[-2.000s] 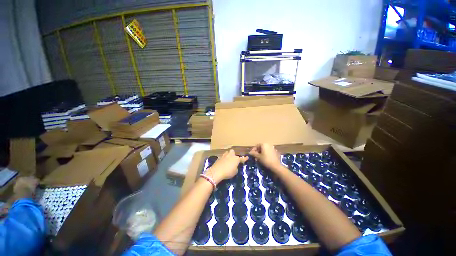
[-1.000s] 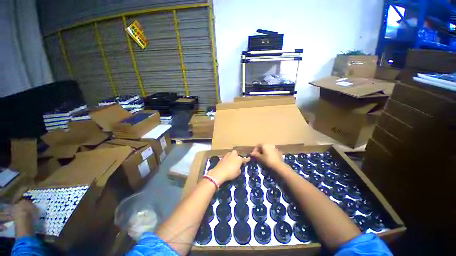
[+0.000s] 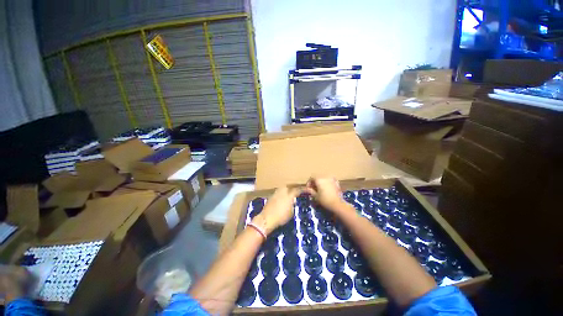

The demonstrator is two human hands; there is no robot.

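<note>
Rows of round black parts (image 3: 290,262) stand in a white divider sheet inside an open carton (image 3: 478,278). Parts on the right have glossy faces with small pale centre marks; those at the left look matte. My left hand (image 3: 279,207) is over the back left of the carton, fingers bent toward my right hand. My right hand (image 3: 325,192) is beside it at the back row, thumb and fingertips together. The fingertips of both hands nearly meet over a black part. Anything pinched between them is too small to make out.
A clear plastic tub (image 3: 148,265) with pale contents is left of the carton. Another person's blurred hand (image 3: 15,281) is at a carton of small white pieces (image 3: 77,265) at far left. Stacked cartons (image 3: 494,179) stand at right. The work carton's flap (image 3: 312,157) rises behind.
The whole view has shifted slightly. My hands stay at the same back spot, with small finger movements. The other person's hand has moved over their carton's left side.
</note>
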